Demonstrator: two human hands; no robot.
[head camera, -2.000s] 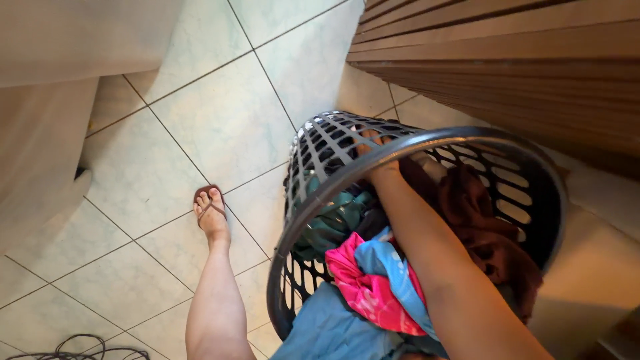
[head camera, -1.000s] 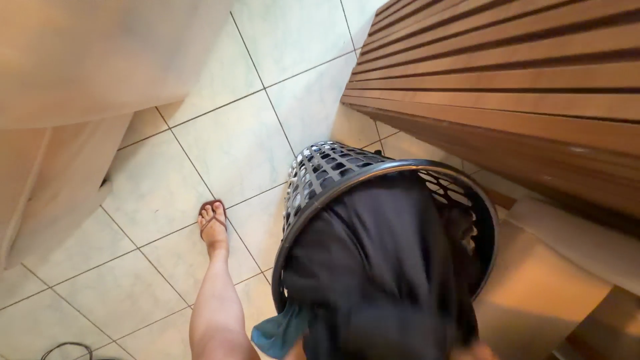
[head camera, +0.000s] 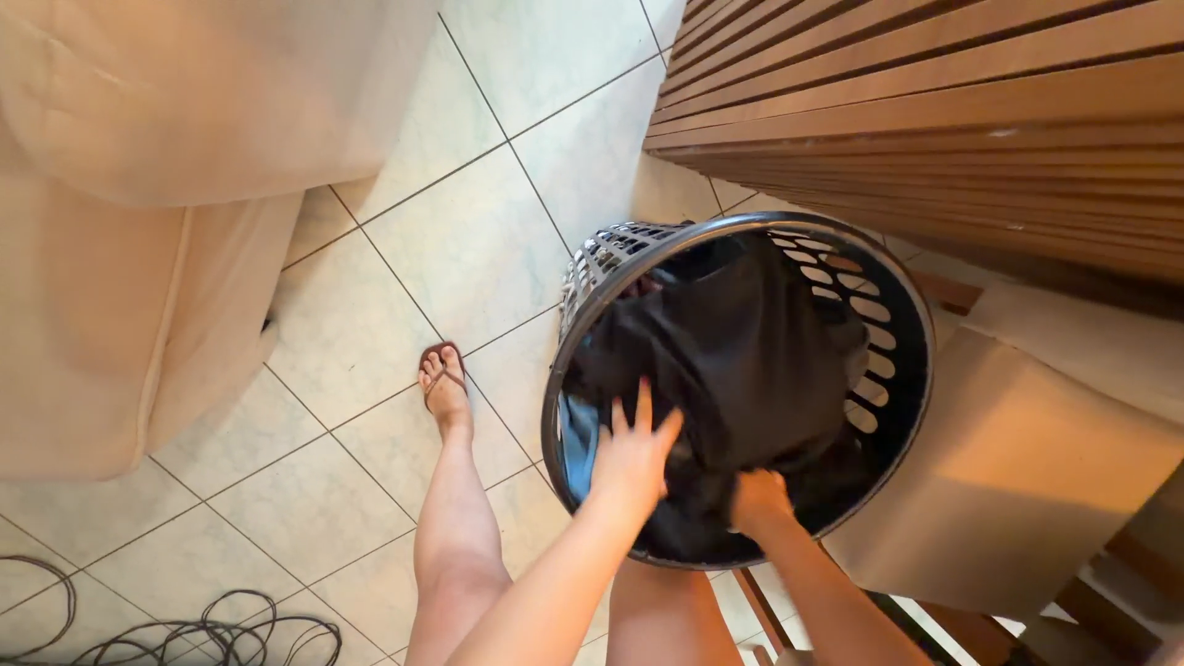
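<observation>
A dark plastic laundry basket (head camera: 592, 305) with oval holes stands in front of me, its round mouth tilted toward me. Black cloth (head camera: 740, 351) fills most of the mouth, and a bit of blue cloth (head camera: 579, 444) shows at its left side. My left hand (head camera: 636, 453) is over the cloth near the left rim, fingers spread, holding nothing. My right hand (head camera: 760, 499) is at the near part of the black cloth, its fingers curled and partly blurred; whether it grips the cloth is unclear.
Slatted wooden furniture (head camera: 906, 111) stands at the upper right, with a beige cushion (head camera: 999, 462) below it. Pale fabric (head camera: 139, 231) hangs at the left. Black cables (head camera: 231, 629) lie on the tiled floor at the lower left. My foot in a flip-flop (head camera: 444, 379) is left of the basket.
Black cloth now covers the pink, blue and brown clothes seen two seconds ago. One arm reached deep into the basket then; both hands are now over the black cloth.
</observation>
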